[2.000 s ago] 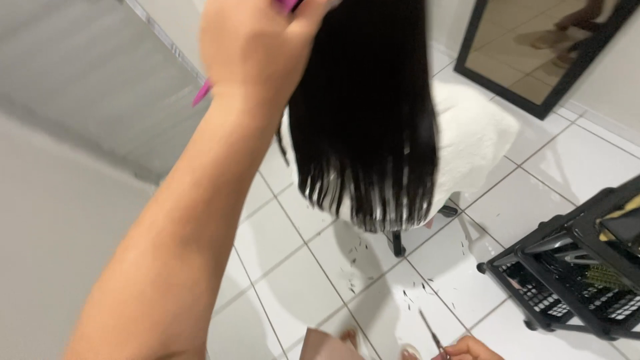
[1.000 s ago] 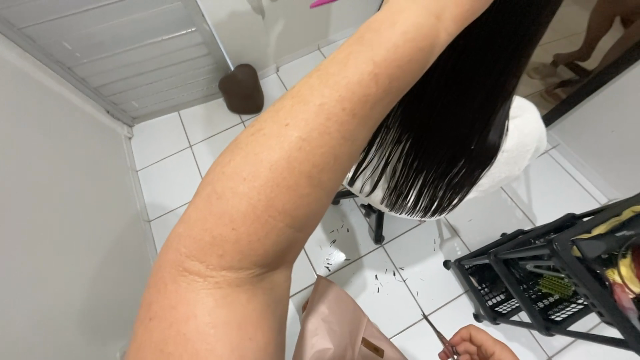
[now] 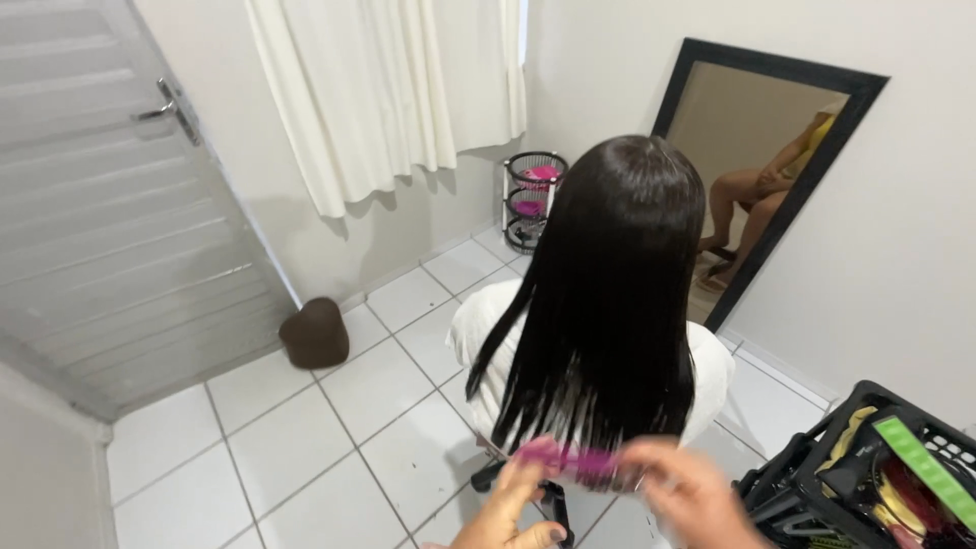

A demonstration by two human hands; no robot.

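A seated person with long, straight dark hair [image 3: 618,305] faces away from me, a white towel or cape [image 3: 488,320] around the shoulders. At the hair's lower ends is a pink comb [image 3: 583,460], blurred by motion. My left hand [image 3: 511,503] holds the comb's left end between its fingertips. My right hand [image 3: 690,492] is at the comb's right end, its fingers blurred; whether it grips the comb or anything else cannot be told. The scissors seen earlier cannot be made out now.
A black basket cart [image 3: 831,457] holding tools and a green strip stands at the right. A framed mirror [image 3: 762,183] leans on the wall. A brown heart-shaped object [image 3: 315,335] lies by the grey door [image 3: 114,198]. A small round rack [image 3: 509,206] stands in the corner. Cut hair dots the tiles.
My left hand, raised by the upper hair before, has come down to the hair ends. My right hand, low with scissors before, is now beside the comb. The view has tilted up.
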